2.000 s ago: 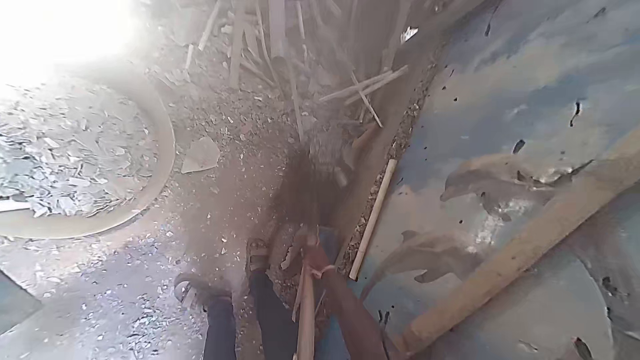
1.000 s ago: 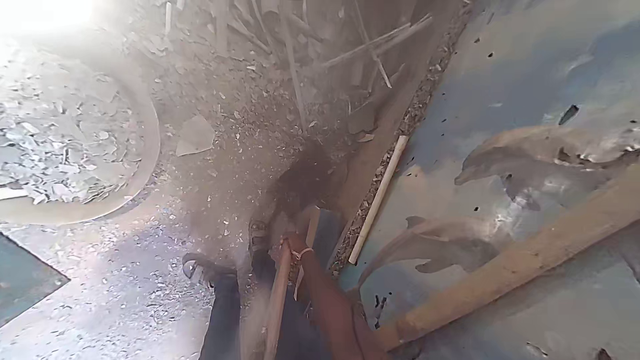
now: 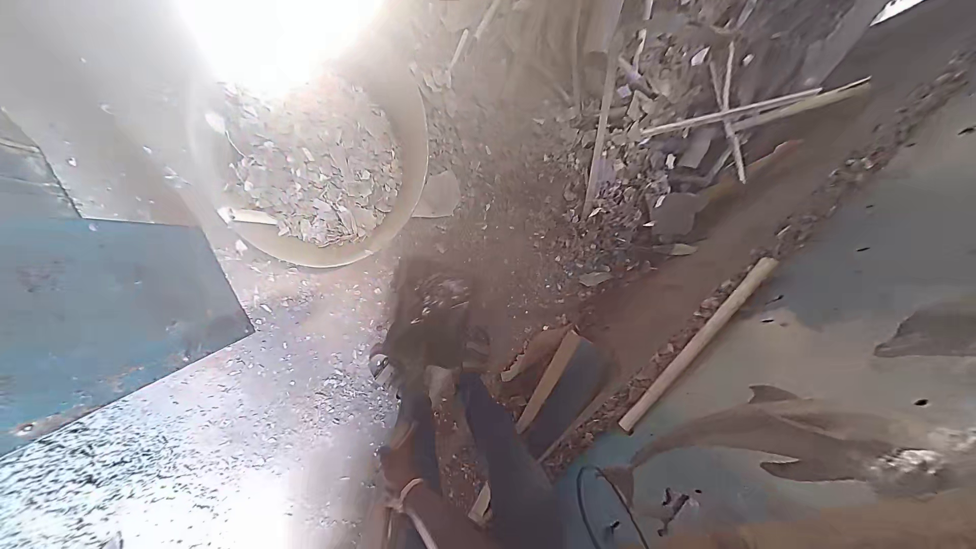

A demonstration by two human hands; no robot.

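My right hand [image 3: 398, 467], with a light band at the wrist, is closed around the wooden handle of a long-handled tool at the bottom centre. The tool's dark head [image 3: 431, 309] lies by my sandalled feet, just below the round basin; blur hides its exact kind. Pale chips show on or in front of the head. The basin [image 3: 419, 164] at the upper left holds many pale chips and a short light stick. Loose chips and dust [image 3: 496, 229] cover the ground around the feet. My left hand is out of view.
Thin wooden sticks [image 3: 732, 114] lie on a debris pile at the upper right. A pale rod [image 3: 698, 347] rests along a sheet with painted dolphins [image 3: 801, 427]. Wood pieces [image 3: 549, 377] lie right of my legs. A blue panel [image 3: 114, 305] is at the left.
The view has shifted. The tool's dark head has moved left, closer to the basin. My right hand still holds the handle and is now left of my legs' middle.
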